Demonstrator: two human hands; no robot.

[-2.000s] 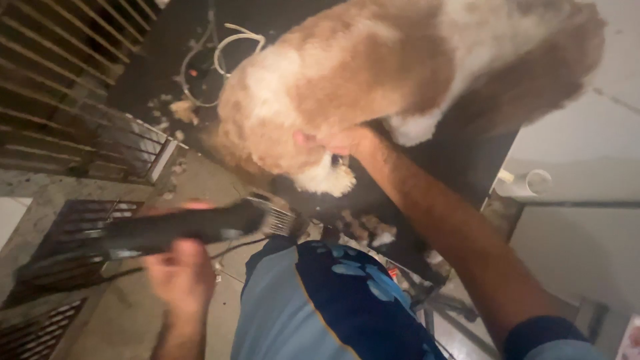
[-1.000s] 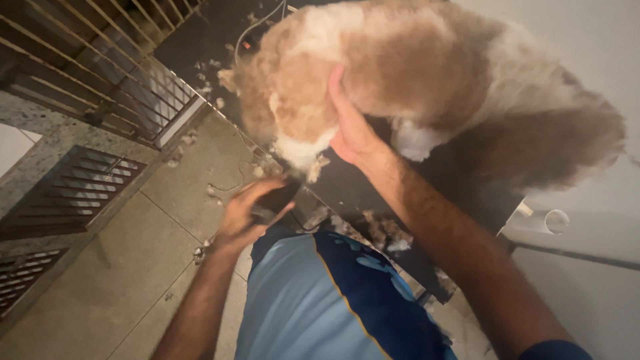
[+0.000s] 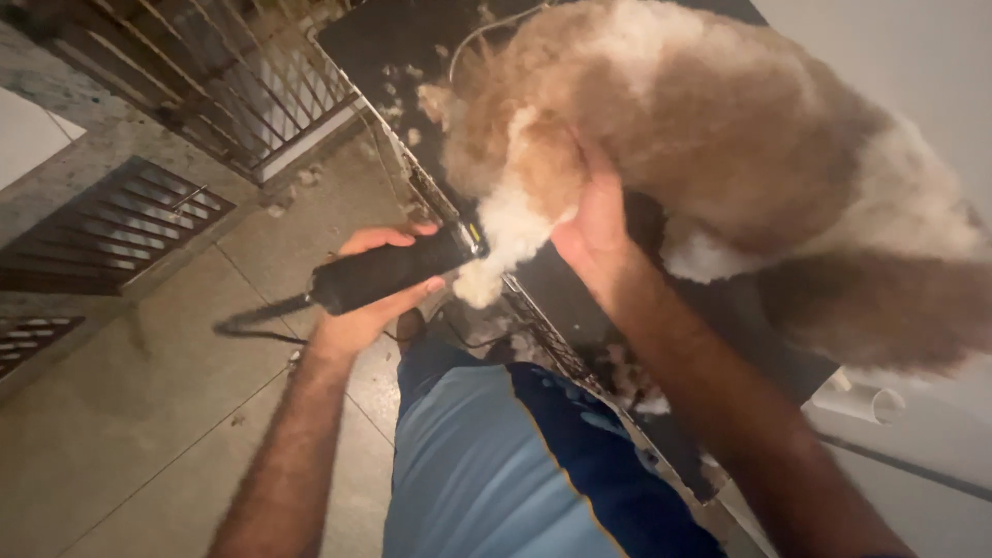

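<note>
A brown and white dog [image 3: 697, 116] with fluffy fur stands on a black grooming table [image 3: 372, 46]. My left hand [image 3: 380, 287] is wrapped around a black corded electric clipper [image 3: 387, 271], whose head is against or right beside the white fur of a leg [image 3: 508, 232] reaching past the table edge. Behind that leg, my right hand [image 3: 597, 209] holds its upper part, with the fingers partly hidden by fur. The clipper's cord hangs down from its rear end. The blade itself is not clearly visible.
Cut fur tufts [image 3: 620, 372] lie on the table and on the tiled floor [image 3: 194, 418]. Metal bars [image 3: 232, 93] stand at the upper left beside a stone ledge [image 3: 85, 116]. A pale cable [image 3: 480, 35] loops by the dog, and a white pipe [image 3: 860, 399] sticks out at the right.
Two seconds ago the clipper was farther left, away from the leg; my left hand has brought it to the fur. The leg now extends over the table edge, held by my right hand.
</note>
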